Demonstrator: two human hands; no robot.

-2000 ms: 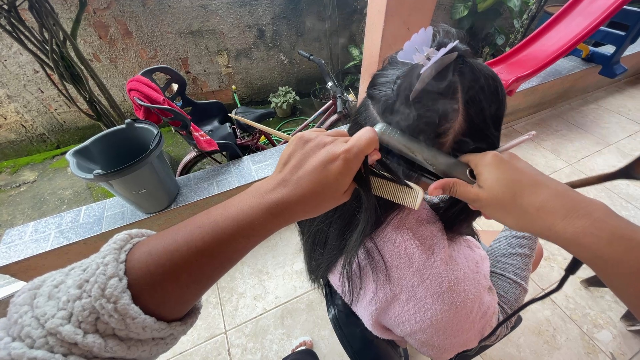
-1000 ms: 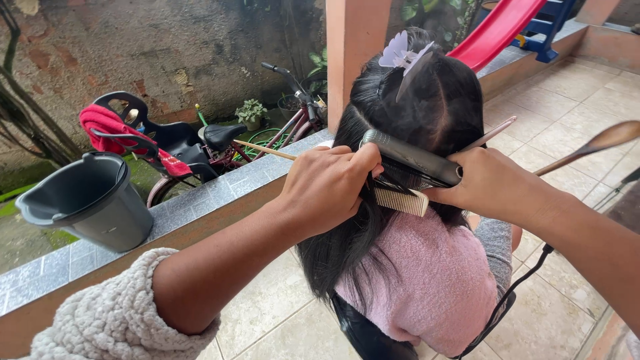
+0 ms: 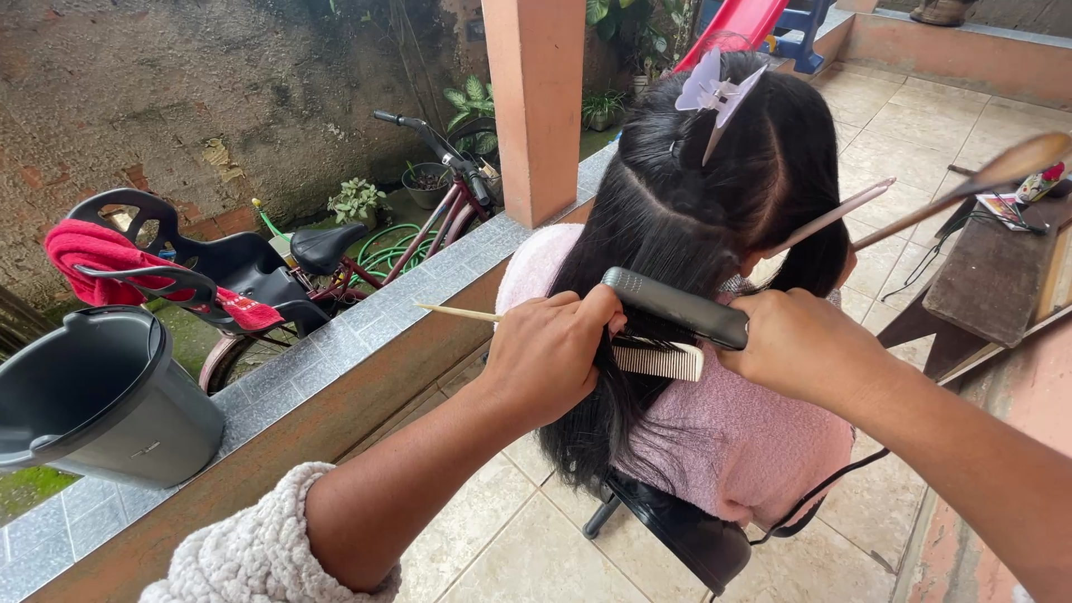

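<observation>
A seated person, back to me, has long black hair (image 3: 670, 226) with a lilac butterfly claw clip (image 3: 718, 94) on top and a pink towel (image 3: 745, 427) over the shoulders. My left hand (image 3: 548, 356) grips a cream tail comb (image 3: 662, 360); its teeth lie at the hair just below the iron, and its thin tail sticks out leftward. My right hand (image 3: 791, 339) is closed around a dark hair straightener (image 3: 674, 308), laid across a section of hair, its far end beside my left fingers. Beyond the right hand, a wooden spoon (image 3: 963, 188) and a pinkish stick (image 3: 837, 213) project from the person's front.
A grey bucket (image 3: 126, 402) stands on the tiled ledge (image 3: 293, 368) at left. Behind it is a bicycle (image 3: 402, 251) with a child seat and red cloth. A post (image 3: 536, 109) rises ahead. At right is a wooden bench (image 3: 984, 276); a black cord (image 3: 825, 490) hangs near the chair.
The view has shifted, bringing the bench at right into sight. Both hands stay at the hair with comb and straightener; the straightener is slightly lower along the hair.
</observation>
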